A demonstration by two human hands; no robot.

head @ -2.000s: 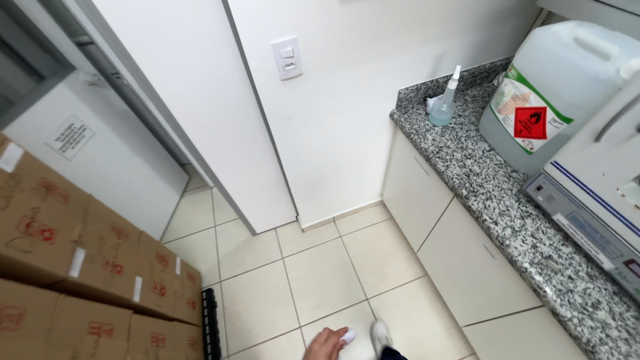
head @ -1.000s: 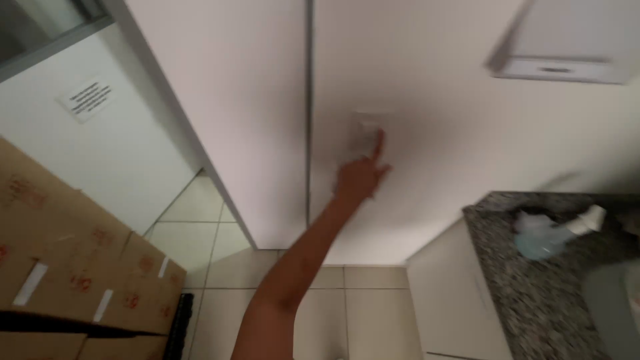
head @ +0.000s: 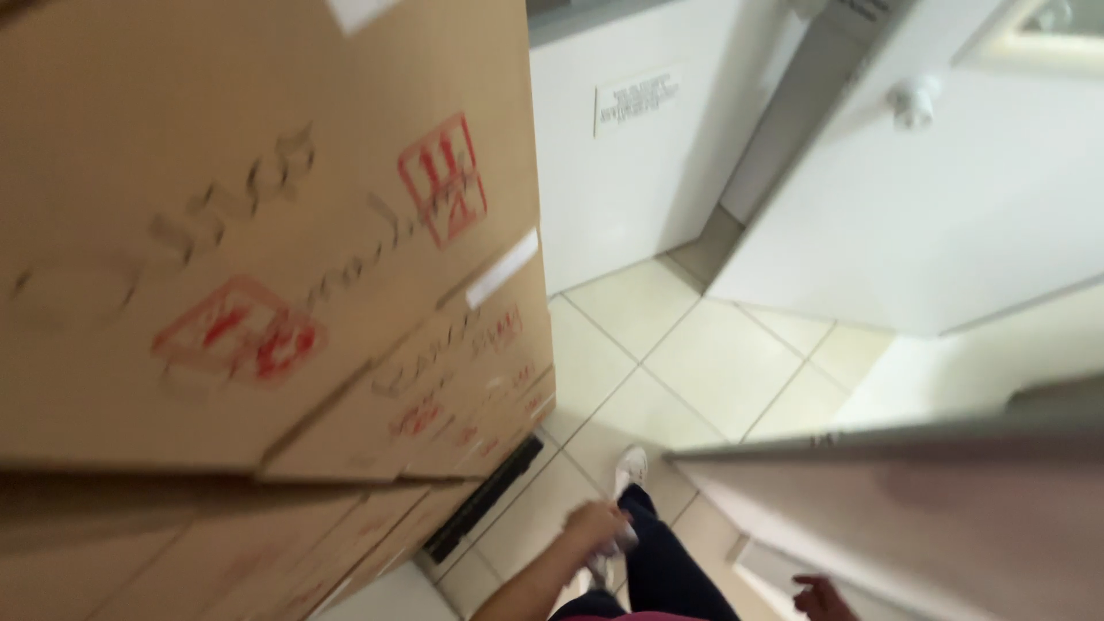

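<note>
At the bottom centre, in front of my dark trousers, my left hand [head: 599,528] is closed around a small pale object [head: 624,536], too blurred to name. My right hand [head: 818,595] is at the lower right edge, partly cut off, with a finger extended and nothing visible in it. It is near the pale door panel [head: 931,517]. To the left of my left hand rise stacked cardboard boxes [head: 345,216] with red printed marks and handwriting.
A black pallet edge [head: 487,496] lies under the boxes on the tiled floor [head: 638,362]. A white door [head: 897,198] with a round knob [head: 914,103] stands at the upper right. A white panel [head: 630,190] bears a paper sign. My white shoe [head: 631,470] is on the tiles.
One second ago a hand had a finger at the wall switch; now both hands are low in view, away from it. The view has swung toward the boxes and doors, and the counter is out of sight.
</note>
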